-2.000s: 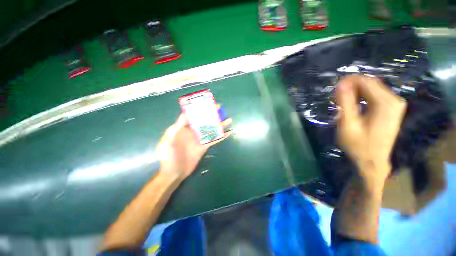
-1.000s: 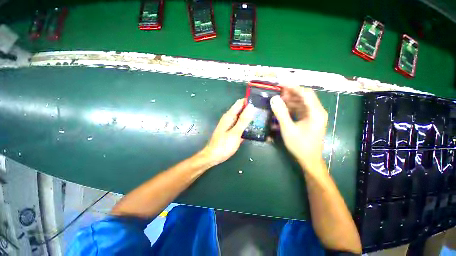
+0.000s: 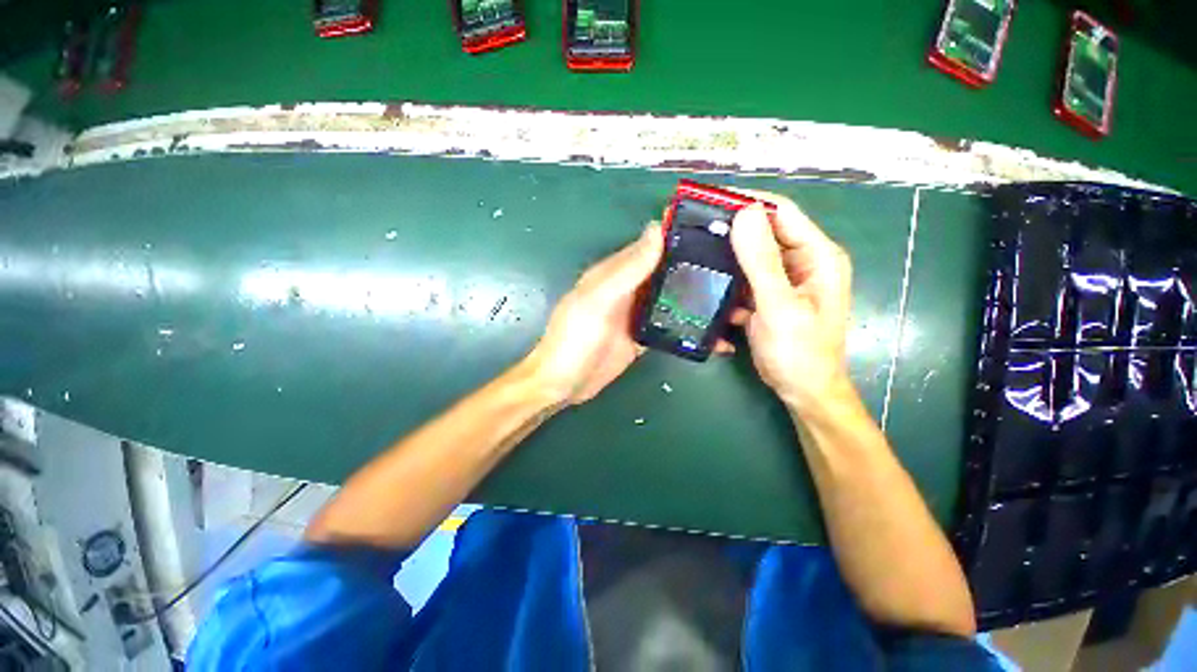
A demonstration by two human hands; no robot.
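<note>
A phone half-assembly (image 3: 691,273) with a red top edge is held above the green bench. A black middle housing lies over it, with a small round camera hole near the top and a window that shows some green board. My left hand (image 3: 597,322) grips its left edge. My right hand (image 3: 797,295) holds its right side, with the thumb on the upper right part near the camera hole. The fingers behind the phone are partly hidden.
The dark green bench (image 3: 394,381) carries small scraps. A worn whitish ledge (image 3: 433,135) divides it from the green conveyor belt (image 3: 775,79), which carries several red-edged phones. A shiny black blister tray (image 3: 1090,394) lies at the right, with part of a cardboard carton (image 3: 1050,641) below.
Two seconds ago my right hand was over the tray and my left hand held the open phone. Now both hands hold the black-covered phone. Since one second ago, the phone has tilted slightly.
</note>
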